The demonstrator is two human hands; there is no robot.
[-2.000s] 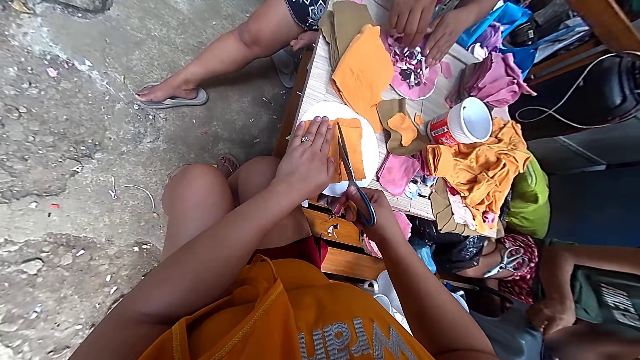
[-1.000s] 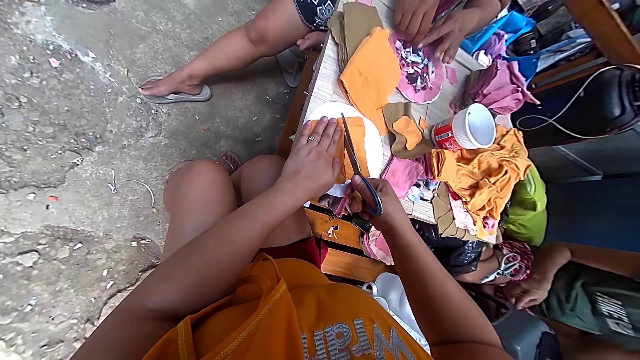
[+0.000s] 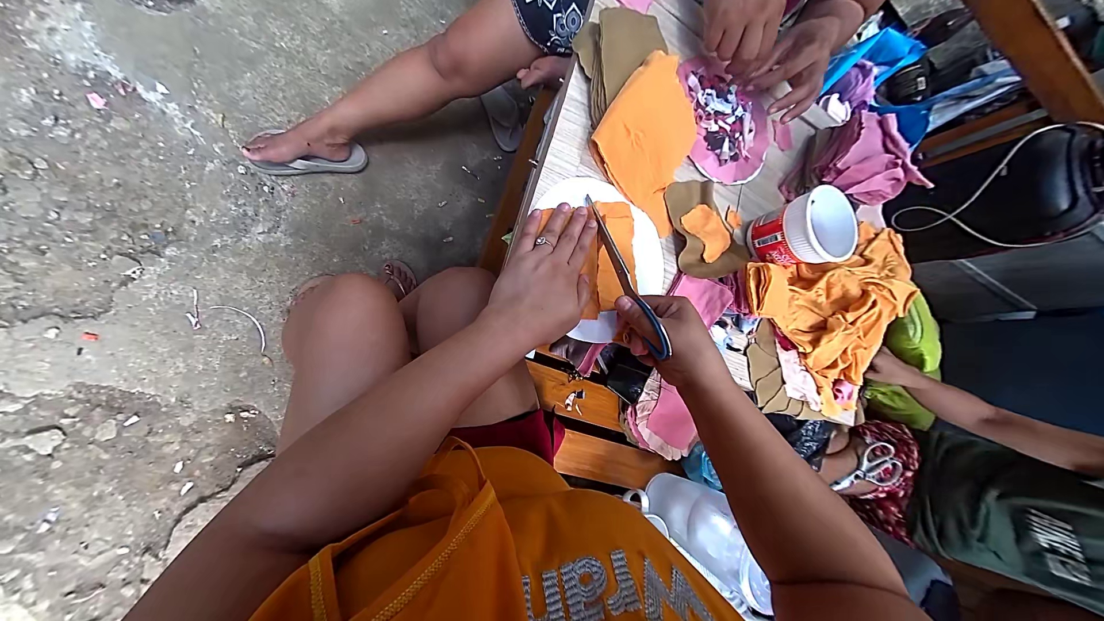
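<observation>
My right hand [image 3: 669,336] holds a pair of scissors [image 3: 623,267] by its dark blue handles, the blades pointing away from me over a piece of orange cloth [image 3: 617,250]. The cloth lies on a round white plate or disc [image 3: 651,259] near the table's edge. My left hand [image 3: 545,280], with a ring on one finger, presses flat on the cloth's left part, just beside the blades. Whether the blades are cutting the cloth cannot be told.
Folded orange cloth [image 3: 647,121], brown cloth [image 3: 711,228], a white-and-red tub [image 3: 806,228] and crumpled orange fabric [image 3: 841,302] lie on the table. Across it, a co-worker's hands [image 3: 768,52] touch a pink piece with scraps [image 3: 729,121]. Another person's arm [image 3: 966,405] reaches in from the right.
The scissors have shifted slightly while staying in my right hand; my left hand remains on the cloth. The arm of the person at the right has moved toward the green bag beside the table.
</observation>
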